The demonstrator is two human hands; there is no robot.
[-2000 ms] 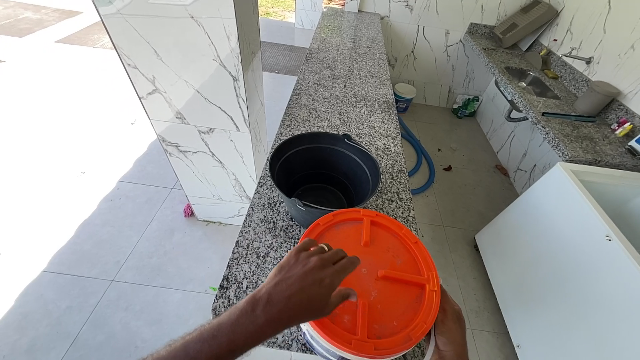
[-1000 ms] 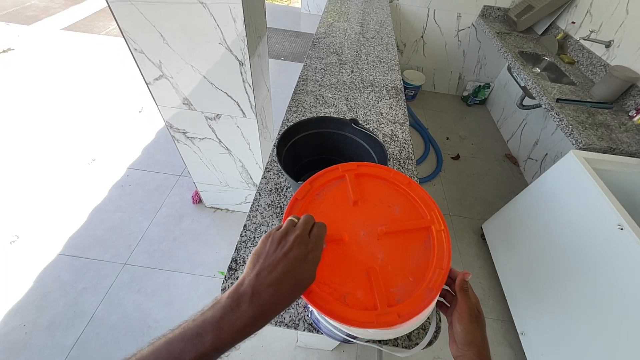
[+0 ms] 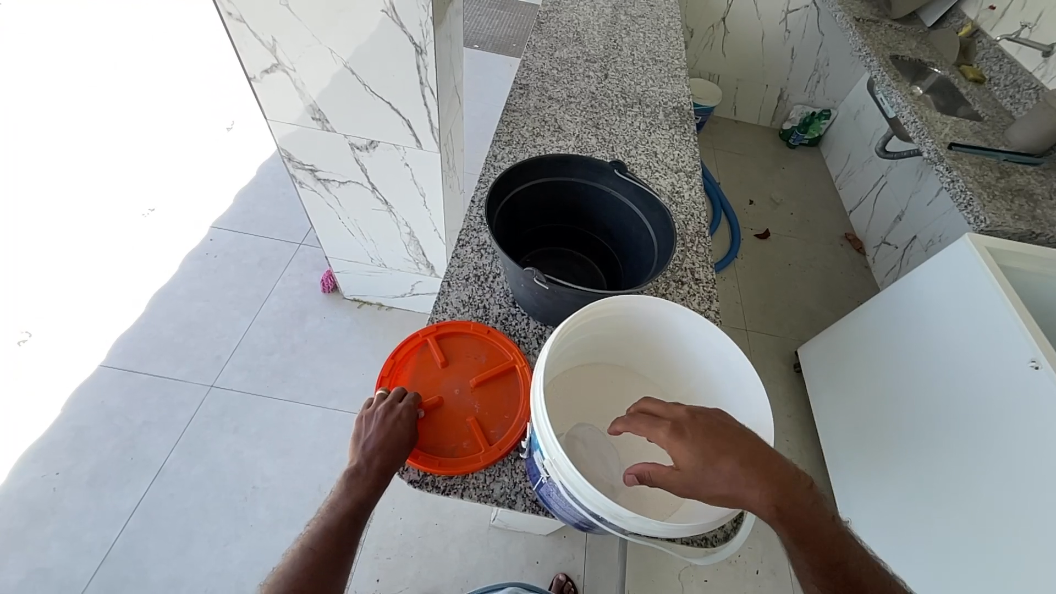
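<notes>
My left hand [image 3: 386, 431] holds the edge and one rib of an orange plastic lid [image 3: 455, 396], which lies at the near left of the granite counter [image 3: 598, 82]. Beside the lid stands an uncovered white plastic bucket [image 3: 660, 330] with pale material inside and a clear, rounded item [image 3: 592, 455] lying in it. My right hand [image 3: 689, 450] is over the bucket's mouth, fingers apart, holding nothing. Just behind stands a black bucket [image 3: 582, 231] with a wire handle; it looks empty.
A marble-patterned pillar [image 3: 363, 148] stands left of the counter. On the right floor are a blue hose [image 3: 724, 219] and a small bucket [image 3: 705, 95]. A white cabinet [image 3: 916, 388] stands at right, below a counter with a sink [image 3: 936, 89]. My foot [image 3: 563, 584] shows at the bottom.
The orange lid has come off the white bucket and now lies to its left on the counter. My right hand has moved from the bucket's side to over its mouth.
</notes>
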